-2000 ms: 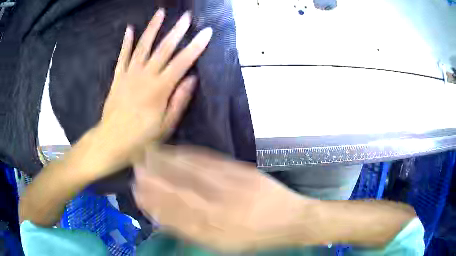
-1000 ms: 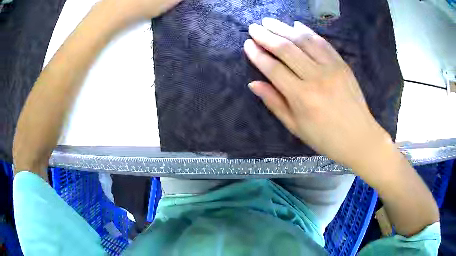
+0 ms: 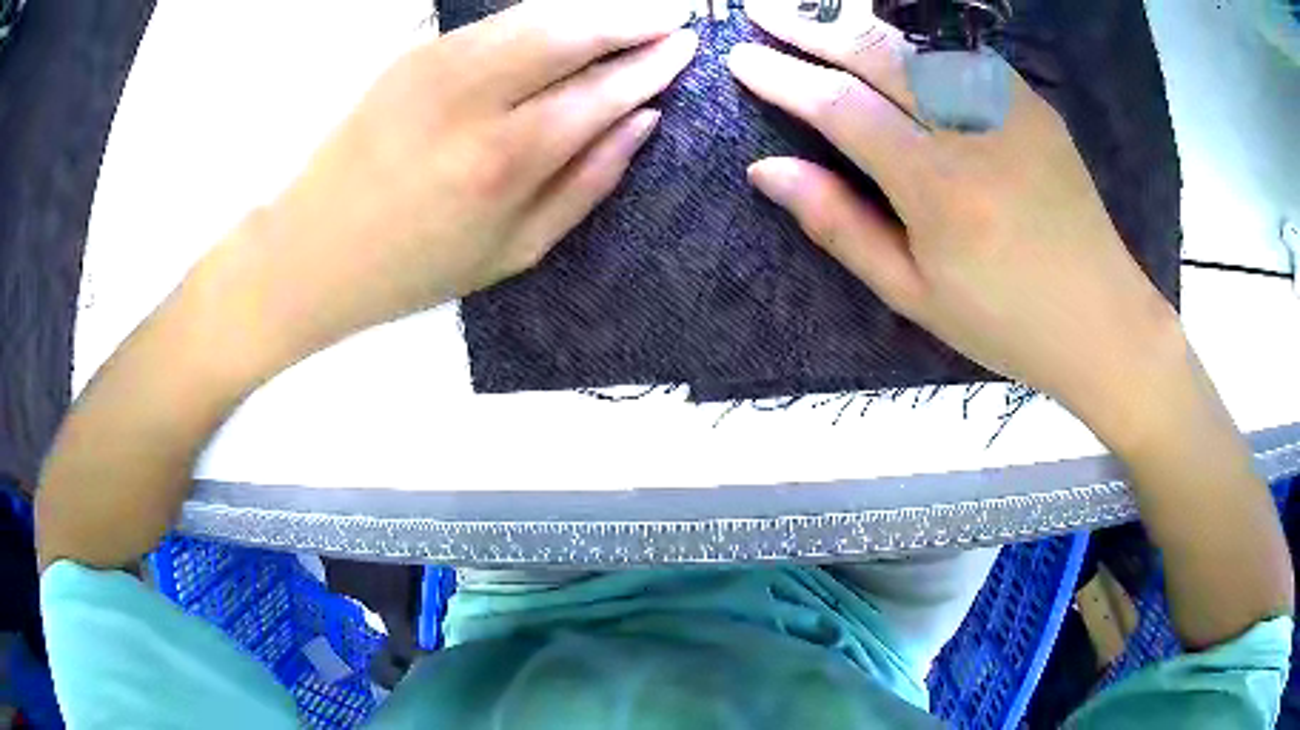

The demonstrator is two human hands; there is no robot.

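A dark patterned garment panel [image 3: 656, 307] lies flat on the white table, its near edge frayed with loose dark threads. My left hand [image 3: 499, 157] rests palm down on its left part, fingertips near the presser foot [image 3: 720, 9], which is cut off by the top edge. My right hand [image 3: 955, 186] lies on the right part, index fingertip close to the foot, thumb spread. Both hands press the cloth flat. A dark round machine part with a grey cap [image 3: 962, 89] hangs in front of my right hand.
A ruler strip [image 3: 642, 539] runs along the table's curved front edge. Dark cloth [image 3: 43, 214] lies at the far left. Blue plastic baskets [image 3: 264, 606] stand below the table on both sides, the other at right [image 3: 1005, 628].
The panel has moved away from the front edge towards the foot, baring the ruler and its frayed border. My left hand has come onto the cloth beside my right hand.
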